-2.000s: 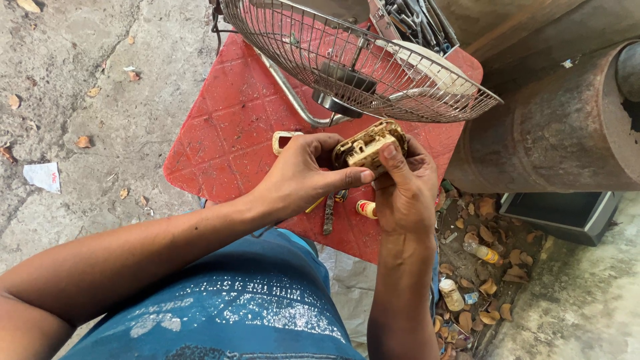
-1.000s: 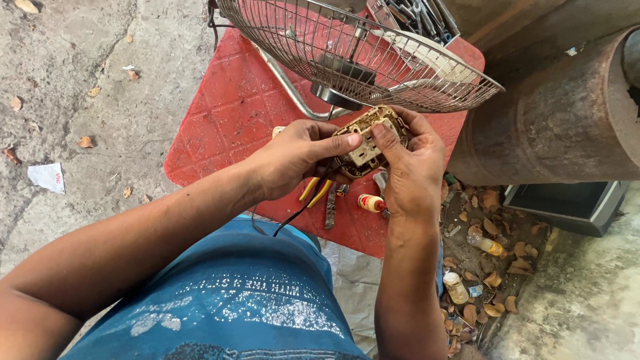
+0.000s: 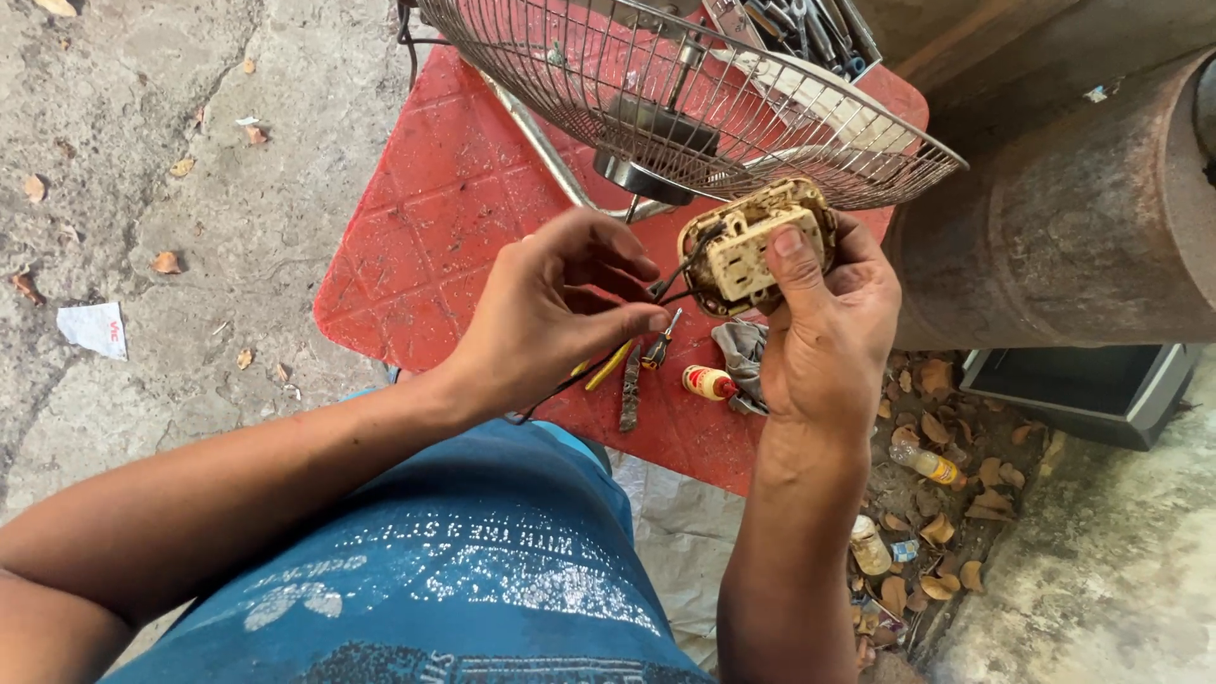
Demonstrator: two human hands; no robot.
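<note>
My right hand (image 3: 826, 313) holds a yellowed plastic housing (image 3: 708, 285) with a cream block (image 3: 746, 261) in it, the thumb pressing on the block's face. Slots show in the block. A black cable (image 3: 684, 271) runs out of the housing's left side and down toward my lap. Beside the housing is my left hand (image 3: 570, 304), fingers curled near the cable; whether they pinch it I cannot tell. Below the hands, on the red table (image 3: 408, 228), lie a screwdriver (image 3: 660, 350), yellow handles (image 3: 608, 369), a small bottle with a red cap (image 3: 709, 382) and a grey cloth (image 3: 741, 356).
A wire fan guard (image 3: 570, 85) on a metal frame spans the table's far side. Behind it stands a tray of tools (image 3: 817, 33). A rusty drum (image 3: 1035, 209) is at the right, above a dark-screened box (image 3: 1073, 380). Leaves and bottles (image 3: 926, 463) litter the ground.
My left hand has come off the housing and moved left, beside the cable. My right hand still holds the housing, now tilted differently. The grey cloth shows more fully.
</note>
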